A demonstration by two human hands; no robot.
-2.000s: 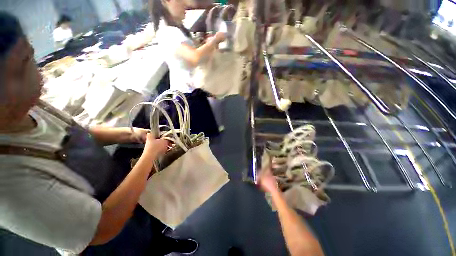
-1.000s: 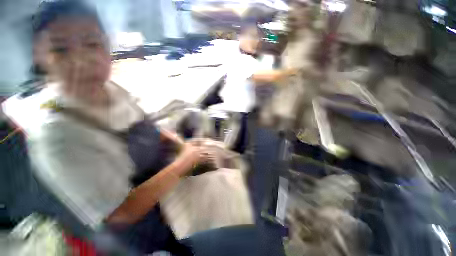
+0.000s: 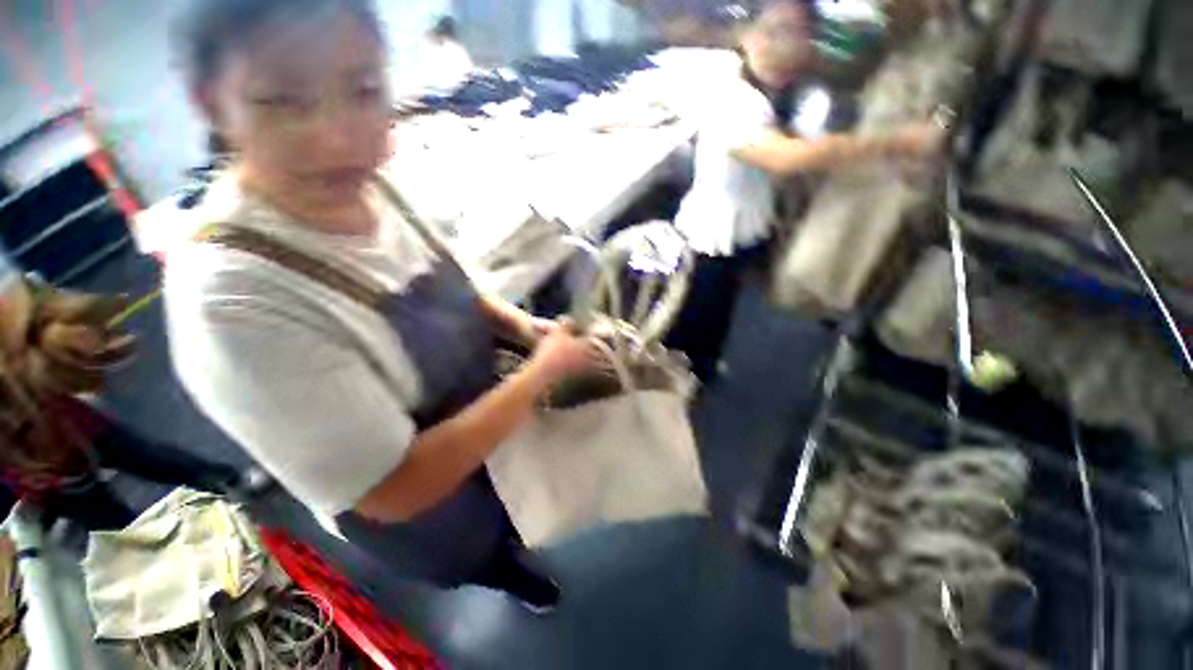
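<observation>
Neither my left hand nor my right hand is in view. Nearest in front, a person in an apron (image 3: 314,340) holds plain beige tote bags (image 3: 608,458) by their top edge, with pale looped handles standing up. At the right is a rolling bag rack with thin chrome arms (image 3: 959,262), blurred. A bunch of beige tote bags (image 3: 903,550) with rope-like handles hangs low on the rack.
A second person in white (image 3: 733,170) reaches to bags at the rack. A worktable heaped with pale bags (image 3: 523,170) stands behind. At lower left, a red crate edge (image 3: 347,602) borders beige bags (image 3: 177,563); brown pieces (image 3: 52,353) lie beyond.
The view has swung left, so the apron-wearing person and rack appear further right. The bare hand and forearm seen by the low bunch two seconds ago are out of view. The red-edged crate has come into view.
</observation>
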